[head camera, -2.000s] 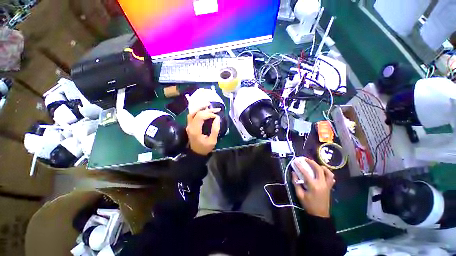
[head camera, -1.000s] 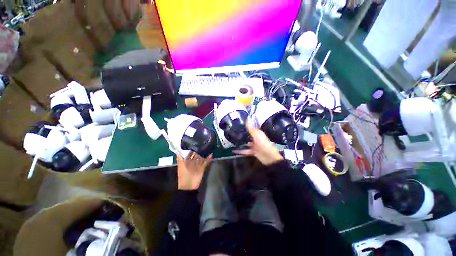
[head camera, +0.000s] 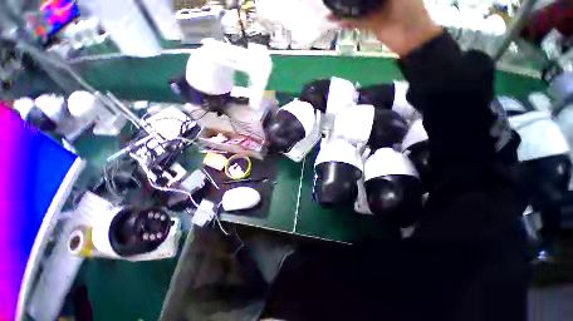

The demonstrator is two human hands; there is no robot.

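My right hand (head camera: 405, 25) is raised at the top, partly cut off by the edge. It holds a dark, rounded camera part (head camera: 355, 5); the rest of that camera is out of the picture or too washed out to tell. My left hand is not in view. A white dome camera (head camera: 119, 233) with a black ball and a ring of small lenses lies on the bench at the lower left. Several more white-and-black dome cameras (head camera: 337, 174) stand grouped on the green mat, left of my dark sleeve.
A white mouse (head camera: 241, 199) lies near the bench edge, below a yellow-rimmed tape roll (head camera: 238, 167). A parts tray (head camera: 235, 143) and tangled cables (head camera: 151, 147) are behind. A yellow tape roll (head camera: 80, 241) and the monitor (head camera: 38, 207) are at left. Another camera (head camera: 210, 70) stands farther back.
The view has swung to the right, so the monitor and bench now lie at the left. My right hand has moved from the cameras at the bench edge up to the top, holding a camera.
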